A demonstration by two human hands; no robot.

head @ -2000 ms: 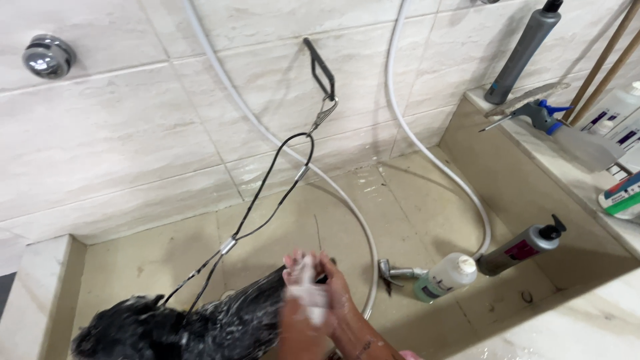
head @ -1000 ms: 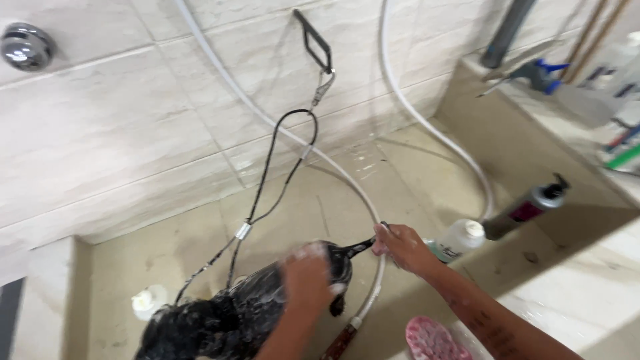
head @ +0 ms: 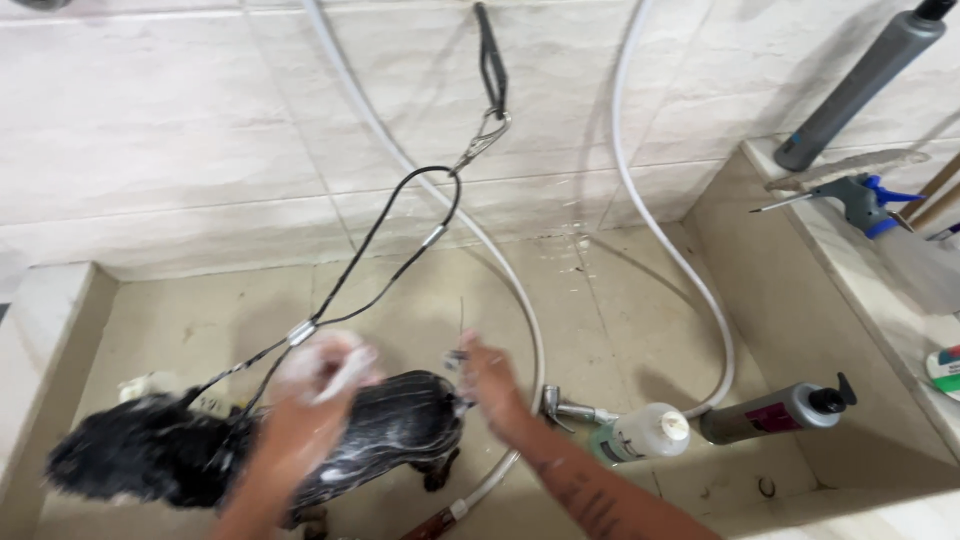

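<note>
A small black dog, wet and streaked with lather, stands in a beige tub with its head to the left. A black cable loop with metal crimps runs from its neck to a clip on a wall hook. My left hand, coated in white foam and blurred, is over the dog's back with fingers curled; whether it touches the coat is unclear. At the rump, my right hand is closed around the dog's tail, whose dark end shows beside the fingers.
A white hose curves behind the dog. Right of my right hand lie a metal sprayer, a clear bottle and a grey pump bottle. The right ledge holds a grey bottle and a spray bottle. Another bottle's white cap shows behind the dog.
A second ago my right hand held the tail stretched out to the right; it is now close to the rump. My left hand has moved from the rump toward the middle of the back.
</note>
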